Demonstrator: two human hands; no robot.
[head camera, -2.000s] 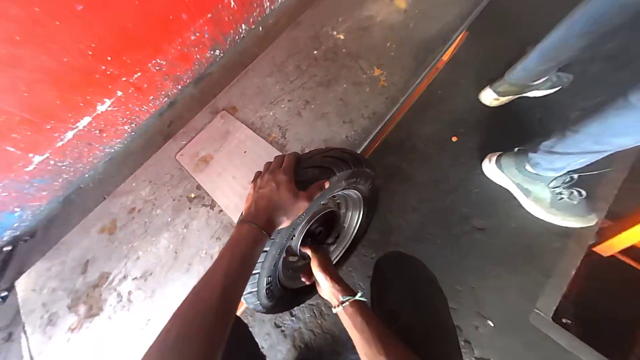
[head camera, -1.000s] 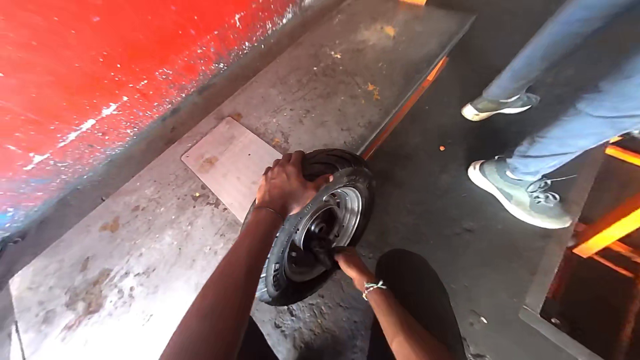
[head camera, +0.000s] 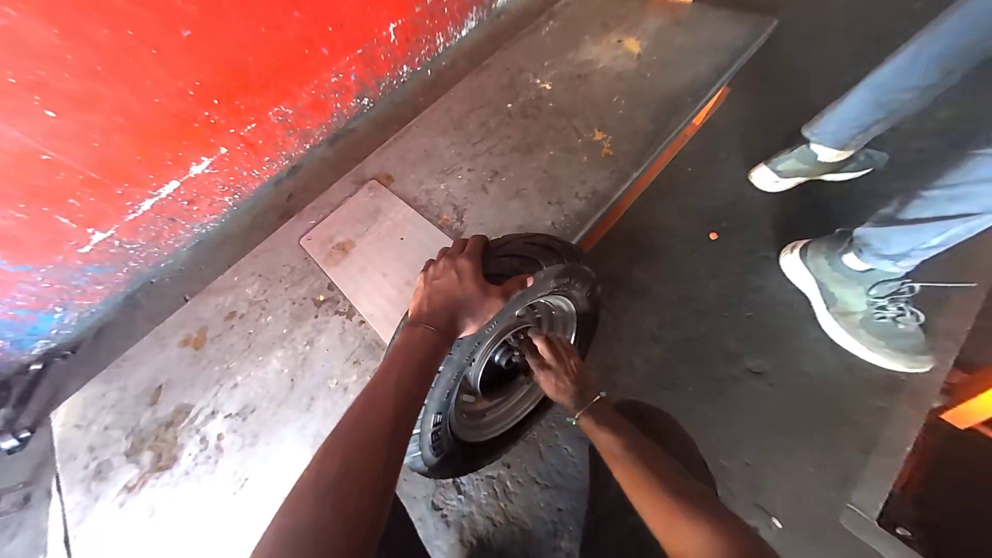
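Note:
A small scooter-type wheel with a black rubber tyre (head camera: 446, 422) stands tilted in front of me, against the edge of a low metal bench. My left hand (head camera: 463, 291) grips the top of the tyre, fingers over the tread and thumb on the sidewall. At the wheel's silver metal rim (head camera: 484, 422), my right hand (head camera: 554, 368) has its fingers at the hub (head camera: 508, 358); whether they hold a part there cannot be told. Behind the wheel, a flat rectangular plate (head camera: 380, 248) lies on the bench.
The stained bench top (head camera: 496, 155) runs along a red painted wall (head camera: 155, 101). On the right a person stands on the dark floor, seen by blue trousers and grey shoes (head camera: 852, 302). An orange and dark metal frame (head camera: 973, 407) is at the lower right edge.
My right hand has shifted from the lower side of the hub to its right side, fingers now over the hub. My left hand stays on the tyre's top.

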